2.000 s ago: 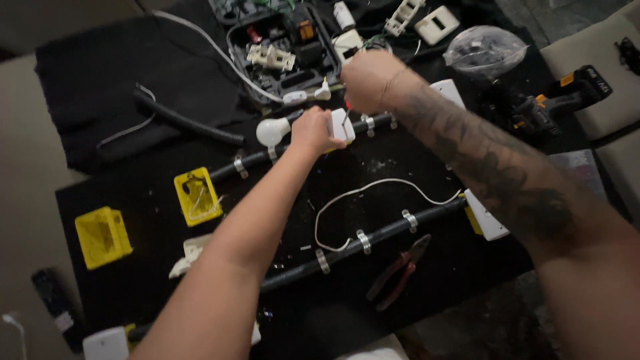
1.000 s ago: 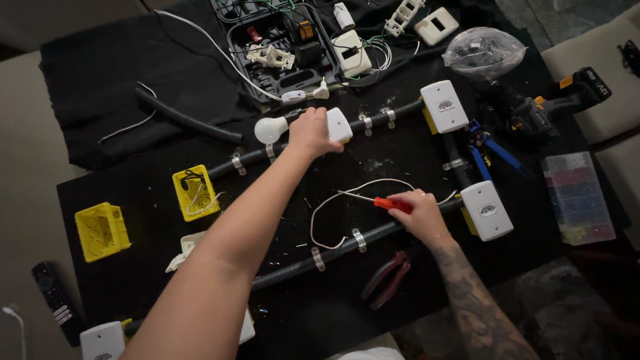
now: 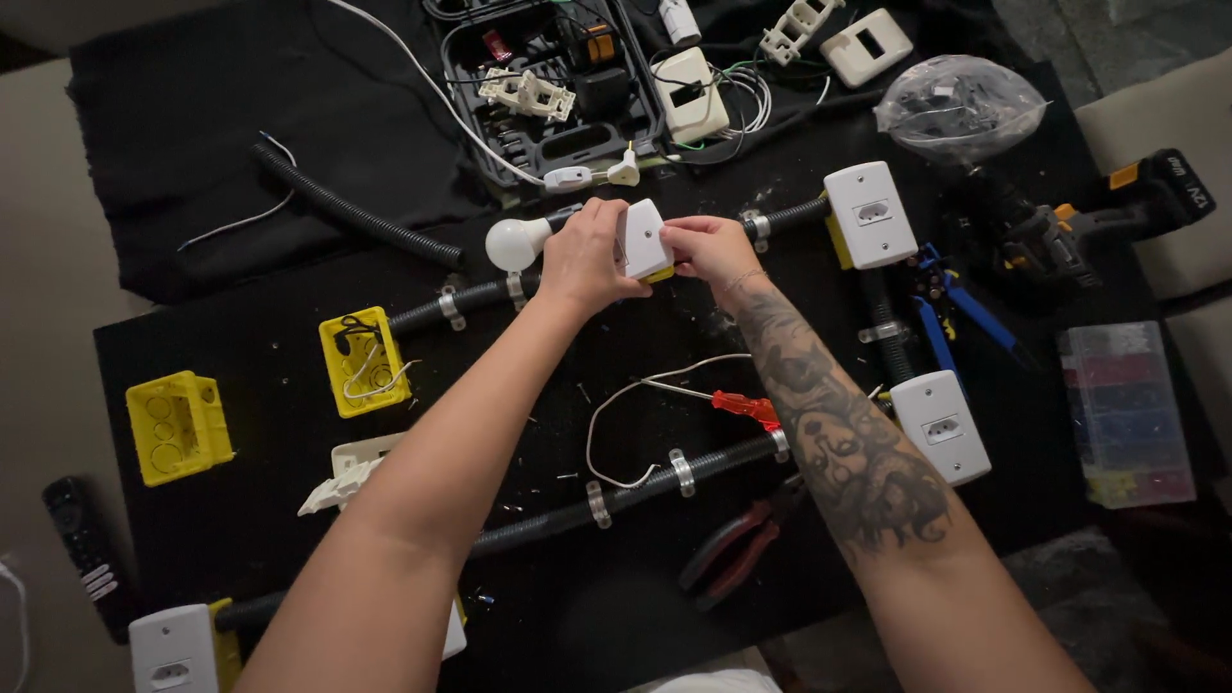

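Note:
My left hand (image 3: 589, 252) grips the left side of a white wall plate (image 3: 647, 241) fixed over a yellow electrical box, with one screw head showing on the plate. The fingers of my right hand (image 3: 710, 252) hold the plate's right edge. Left of my left hand, a white light bulb (image 3: 513, 244) lies beside the black corrugated conduit (image 3: 416, 316). A screwdriver with a red handle (image 3: 746, 408) lies on the black cloth, partly behind my right forearm, near a loose white wire (image 3: 599, 414). Two white socket plates (image 3: 871, 241) sit at the right.
Two yellow boxes (image 3: 178, 428) are at the left. Red-handled pliers (image 3: 729, 556), blue-handled wire strippers (image 3: 982, 313), a cordless drill (image 3: 1049, 236) and a clear parts case (image 3: 1128, 414) lie around the conduit. An open tool case (image 3: 577, 144) stands at the top.
The screwdriver, in my right hand one second ago, now lies on the cloth. My right hand has moved up and left to the wall plate. My left hand still holds it.

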